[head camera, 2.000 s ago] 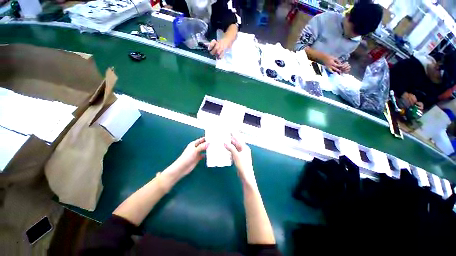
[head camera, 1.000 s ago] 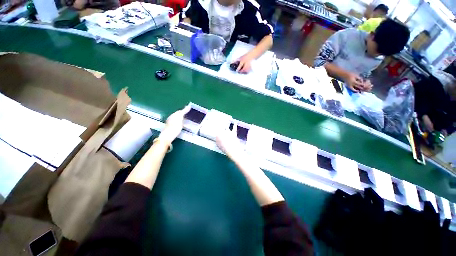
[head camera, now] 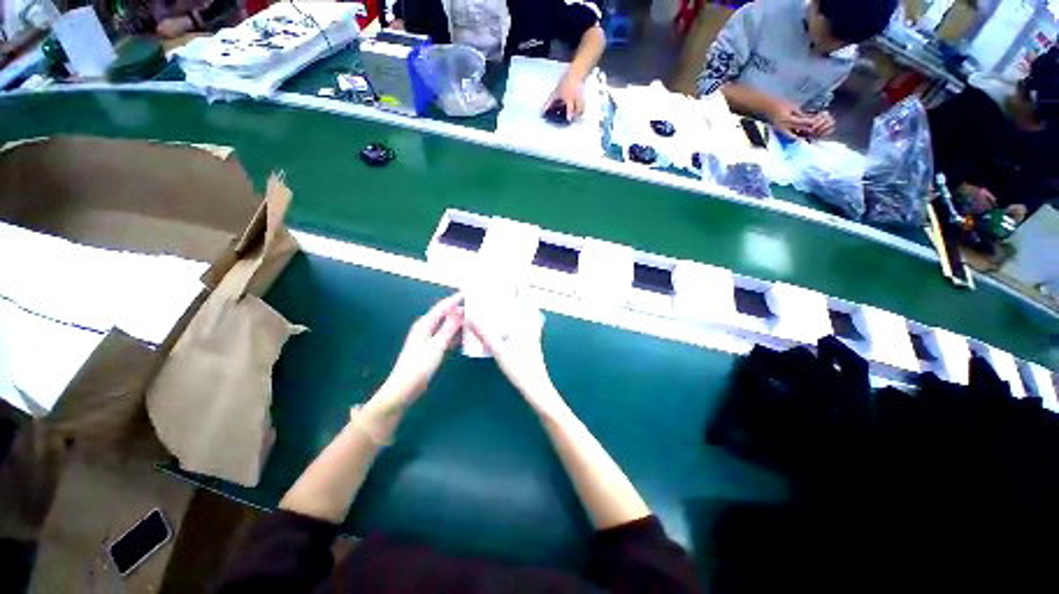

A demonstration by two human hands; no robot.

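Note:
A small white box [head camera: 490, 316] is between my two hands, just in front of the row on the near side of the belt. My left hand [head camera: 437, 337] holds its left side. My right hand [head camera: 511, 346] is on its right side and lower edge. The box is overexposed, so I cannot tell whether it is closed. Behind it stands a row of open white boxes with dark inserts [head camera: 462, 236], with white lids [head camera: 598, 273] between the dark squares. The row runs off to the right.
An open brown carton [head camera: 221, 395] holding white boxes [head camera: 87, 290] is at left, with a smartphone [head camera: 139, 542] below it. A black heap [head camera: 883, 464] lies at right. A black part [head camera: 376, 153] lies on the green belt [head camera: 465, 186]. Several people work across it.
My hands have drawn back from the row and come together around a white box. The white box that stood outside the carton's right side no longer shows there. The view has shifted slightly.

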